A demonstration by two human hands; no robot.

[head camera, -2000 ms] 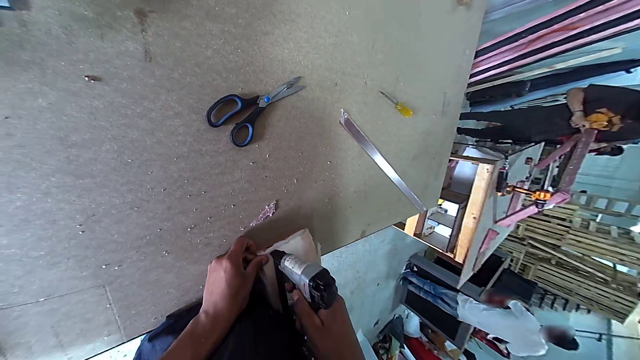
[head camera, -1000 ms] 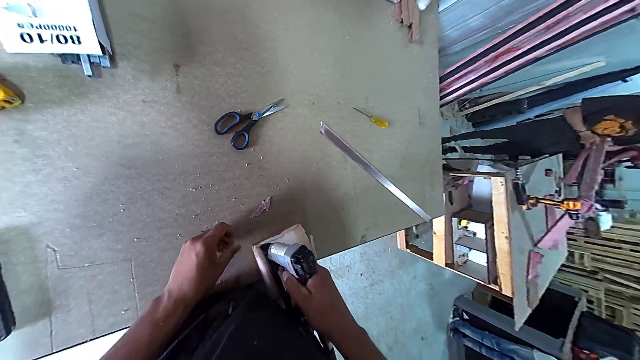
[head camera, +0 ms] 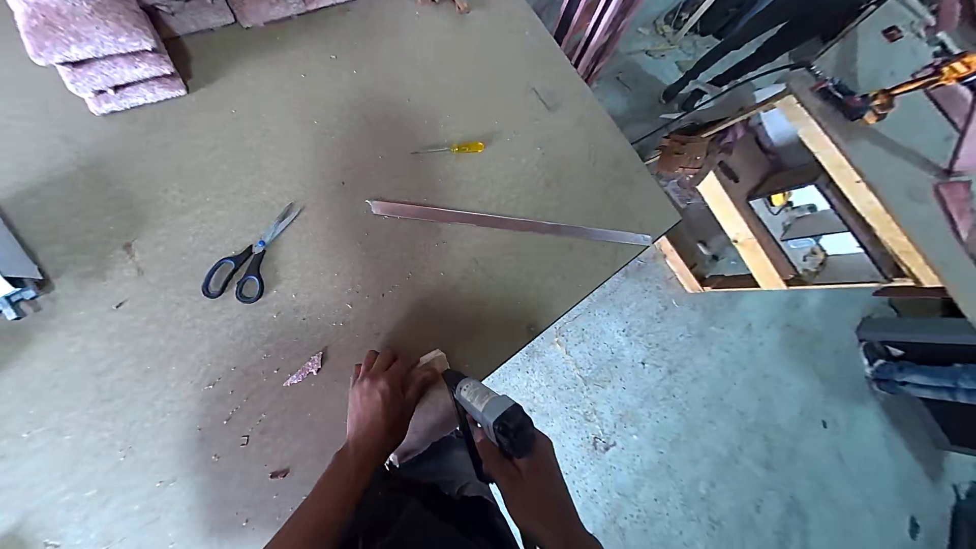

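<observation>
My right hand (head camera: 518, 473) grips a grey and black staple gun (head camera: 488, 412), its nose against a fabric-covered wooden piece (head camera: 431, 415) at the table's edge. Fingers of my left hand (head camera: 381, 400) lie over the top of that piece, close to the nose; part of the piece is hidden by my hands. Scissors (head camera: 255, 255) with black and blue handles lie partly spread to the left. Beyond my hands, a thin metal strip (head camera: 511, 221) runs toward the table corner, and a yellow-handled screwdriver (head camera: 450, 148) lies past it.
Stacked pinkish foam pads (head camera: 99, 53) lie at the table's (head camera: 229, 152) far left. Staple strips (head camera: 19, 293) sit at the left edge. Foam scraps (head camera: 305, 368) and bits dot the surface. A wooden frame (head camera: 740, 229) and a person's legs (head camera: 747, 53) are beyond the corner.
My left hand, apart from the piece one second ago, now rests on it beside the staple gun. The view has turned and shifted considerably.
</observation>
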